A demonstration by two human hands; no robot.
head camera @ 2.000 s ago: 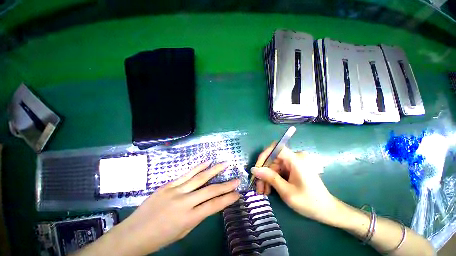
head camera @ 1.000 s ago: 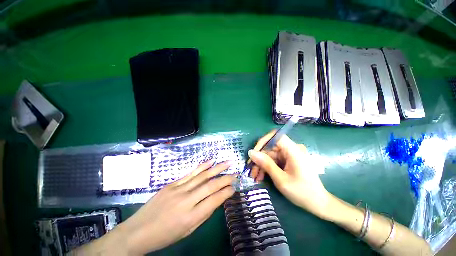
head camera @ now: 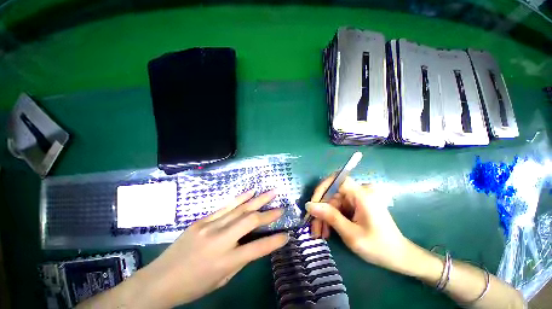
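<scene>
My right hand [head camera: 357,217] holds silver tweezers [head camera: 340,179] like a pen, tips down at the top end of a fanned, stepped stack of grey covers [head camera: 310,271]. The exact tip contact and any small part there cannot be made out. My left hand [head camera: 221,250] lies flat with fingers spread over the right part of the adhesive part sheet [head camera: 78,211], its lower fingertips beside the top of the fanned stack. The sheet is long and silvery with rows of tiny dark pieces. A white label [head camera: 146,205] lies on it.
A black stack [head camera: 193,108] stands behind the sheet. Cover stacks [head camera: 375,90] stand at back right. Blue film scraps [head camera: 493,178] and a clear plastic bag [head camera: 523,259] lie at right. A single cover [head camera: 45,133] lies far left, an open handset [head camera: 91,277] at front left.
The tweezers and right hand have moved from the sheet's right edge slightly down and right to the fanned stack's top. The left fingers have shifted slightly and spread.
</scene>
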